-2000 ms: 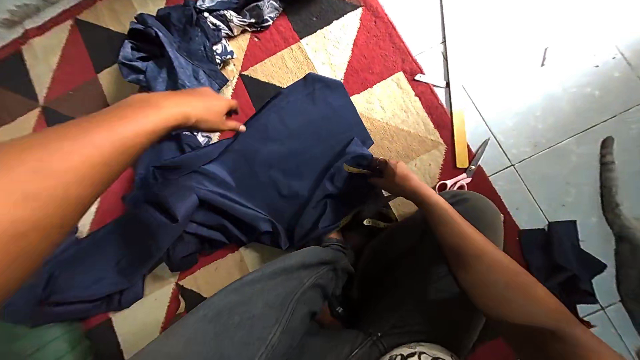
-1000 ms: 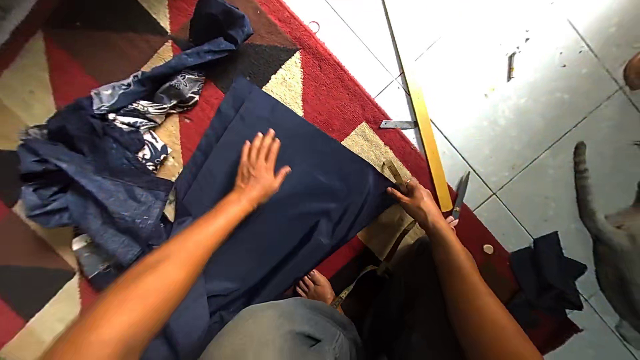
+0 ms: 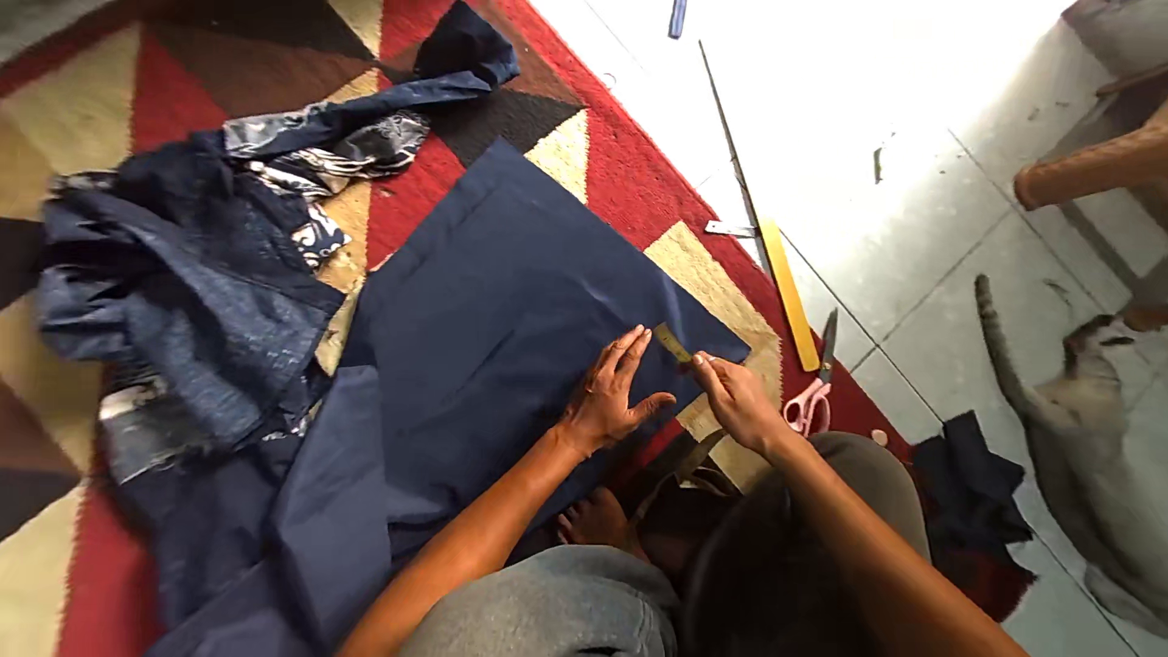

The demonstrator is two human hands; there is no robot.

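Note:
Navy blue fabric lies spread over the patterned rug in front of me. My left hand rests on it with the fingers apart, pressing it and holding nothing. Near the fabric's right corner, my right hand pinches a yellow tape measure, whose short end points toward my left fingertips. More of a yellowish strap or tape hangs in a loop below my right hand. Pink-handled scissors lie just right of that hand, at the rug's edge.
Crumpled dark blue and patterned cloth lies left. A yellow ruler and a small metal ruler are at the rug's right edge. Dark scraps, a cat and a wooden furniture leg are at the right.
My left hand has moved right across the fabric, toward my right hand. The fabric, bunched two seconds ago, now lies flatter. The tape end now extends over the cloth.

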